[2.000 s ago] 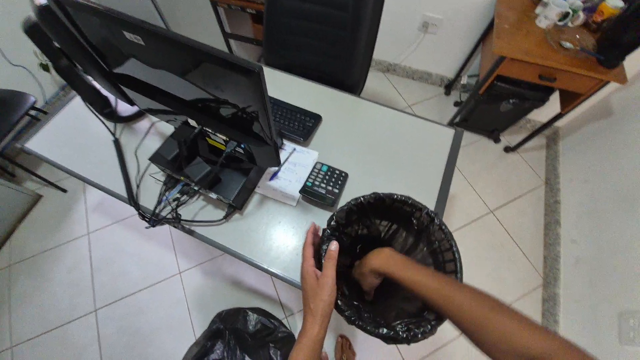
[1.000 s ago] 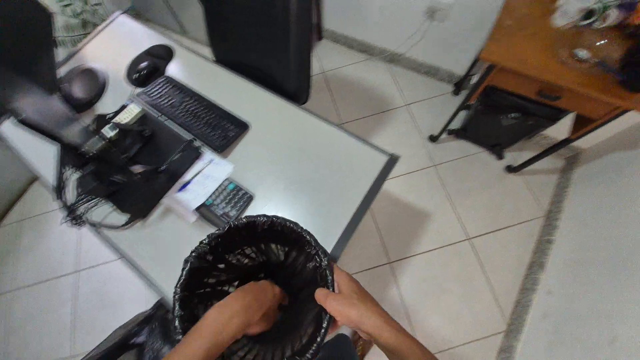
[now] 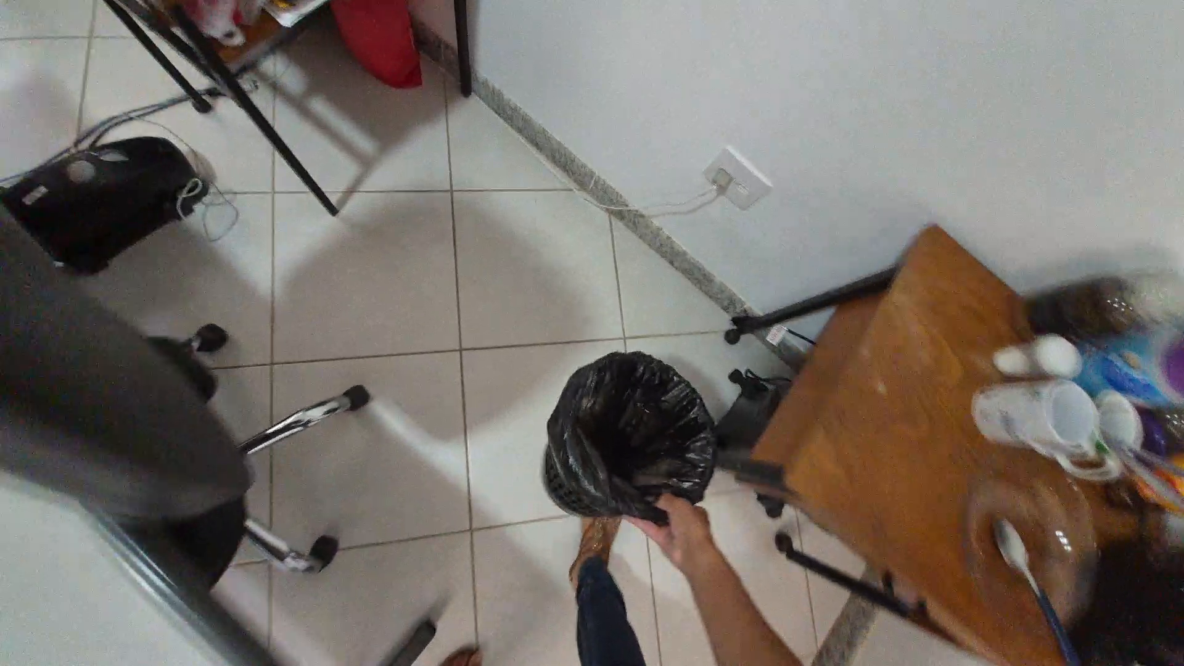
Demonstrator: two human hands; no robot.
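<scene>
My right hand point(image 3: 680, 532) grips the near rim of a black mesh waste basket point(image 3: 561, 481), its fingers over the edge of the black plastic bin liner point(image 3: 647, 416). The liner covers the inside and folds over the rim. The basket is low over the tiled floor, above my foot and left of the wooden table; whether it touches the floor I cannot tell. My left hand is out of view.
A wooden table point(image 3: 869, 425) at the right bears white cups point(image 3: 1036, 412), a glass dish and a spoon point(image 3: 1013, 546). A wheeled office chair point(image 3: 102, 370) and a desk edge are at the left. A wall socket point(image 3: 737, 178) has a cable plugged in.
The basket has moved from beside the desk to near the wooden table. My left hand, inside the basket earlier, has left view. The view has swung strongly to the right.
</scene>
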